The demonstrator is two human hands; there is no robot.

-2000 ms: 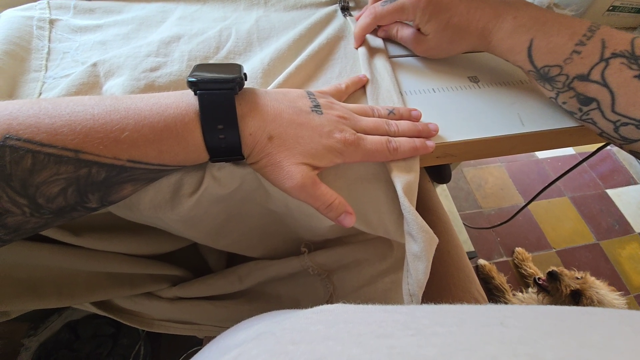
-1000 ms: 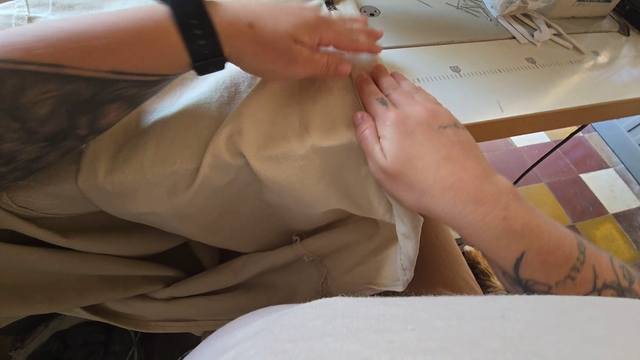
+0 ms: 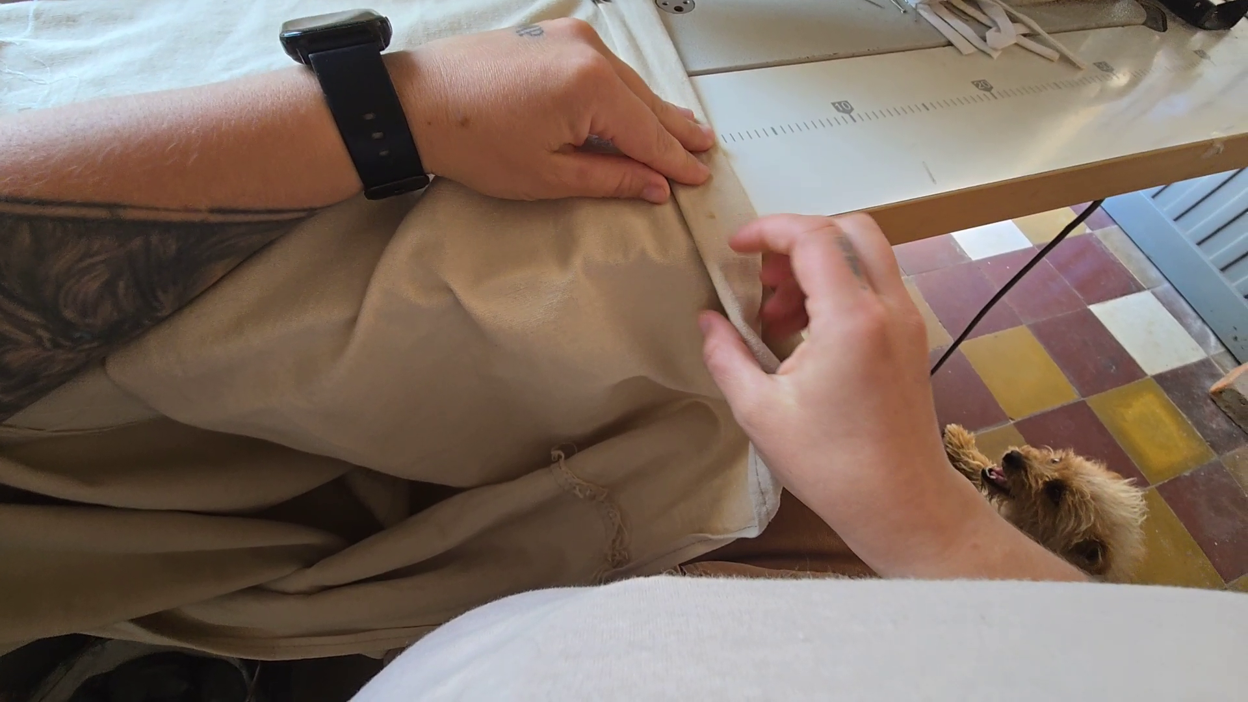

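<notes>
Beige fabric (image 3: 546,292) lies over the work surface and hangs down over my lap, with a folded edge along its right side. My left hand (image 3: 556,117), with a black watch on the wrist, presses on the fabric, its fingertips on the folded edge. Below it my right hand (image 3: 829,322) is at the same edge, fingers curled and thumb apart; whether it grips the cloth cannot be told. A frayed seam or loose threads (image 3: 595,507) show lower on the fabric.
The white table (image 3: 936,127) bears a ruler scale and has a wooden front edge. White strips (image 3: 994,29) lie at its back. A black cable (image 3: 1014,292) hangs below the table. A small curly-haired dog (image 3: 1063,497) is on the tiled floor (image 3: 1072,341) at the right.
Since a second ago, my right hand has moved down along the folded edge, and my left hand has come down onto the fabric near the table's edge.
</notes>
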